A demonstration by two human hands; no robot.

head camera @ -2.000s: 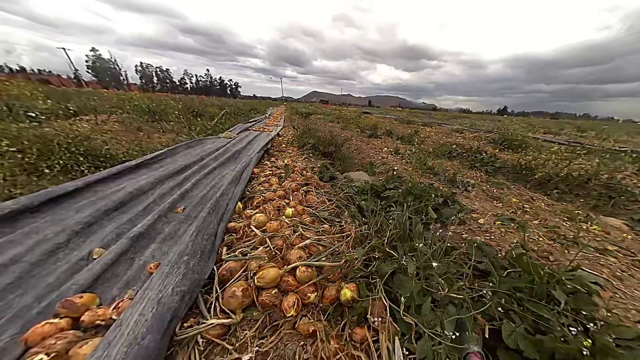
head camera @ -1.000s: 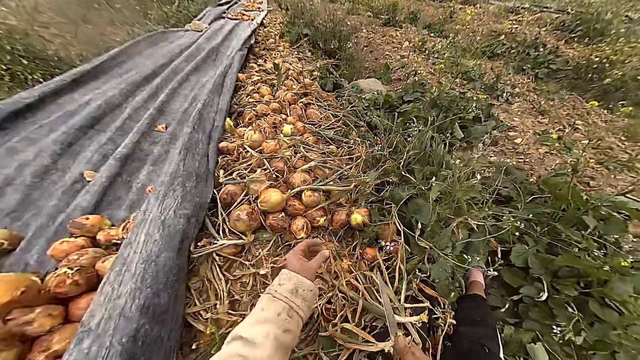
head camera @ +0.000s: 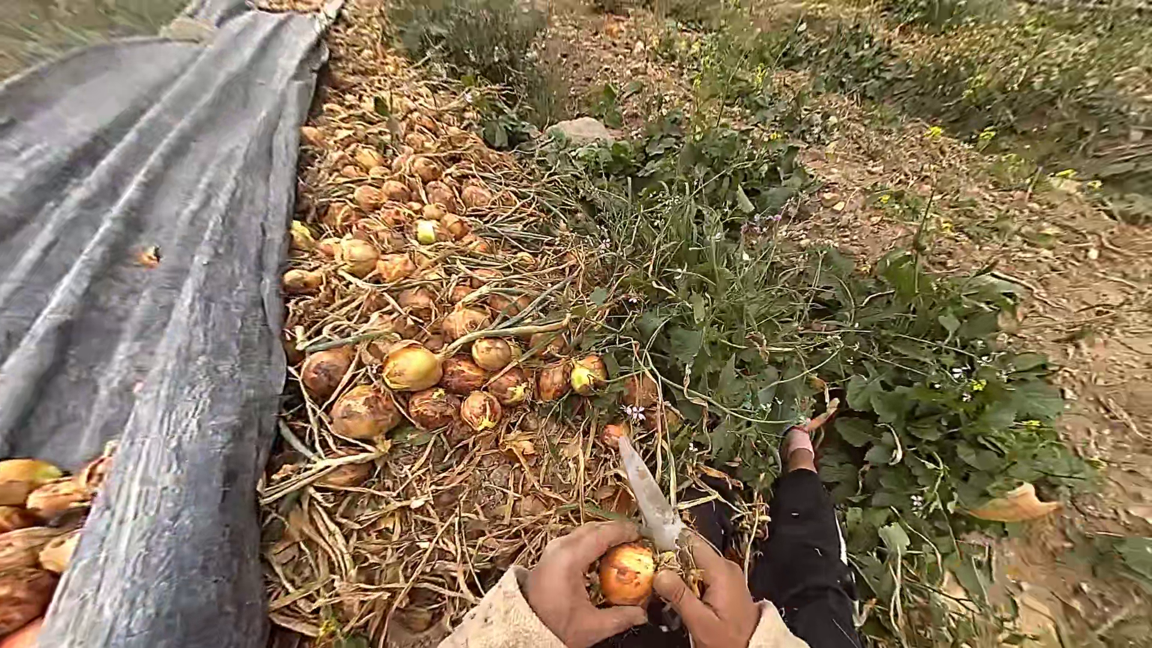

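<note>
At the bottom centre my left hand holds a small brown onion between thumb and fingers. Close against its right side, my right hand grips a knife, whose blade points up and away past the onion; the handle is hidden in the fingers. The right thumb is at the onion's edge. Beyond both hands lies a row of onions with dry stalks, among them a yellow-green onion and a larger brown onion.
A grey fabric sheet runs along the left, with a pile of onions at its lower left. Leafy green weeds grow on the right, and a pale stone lies farther off. My leg in dark cloth extends beside the hands.
The view has tilted down. My left hand, empty near the onion row a second ago, has come back toward me and now holds an onion beside the knife.
</note>
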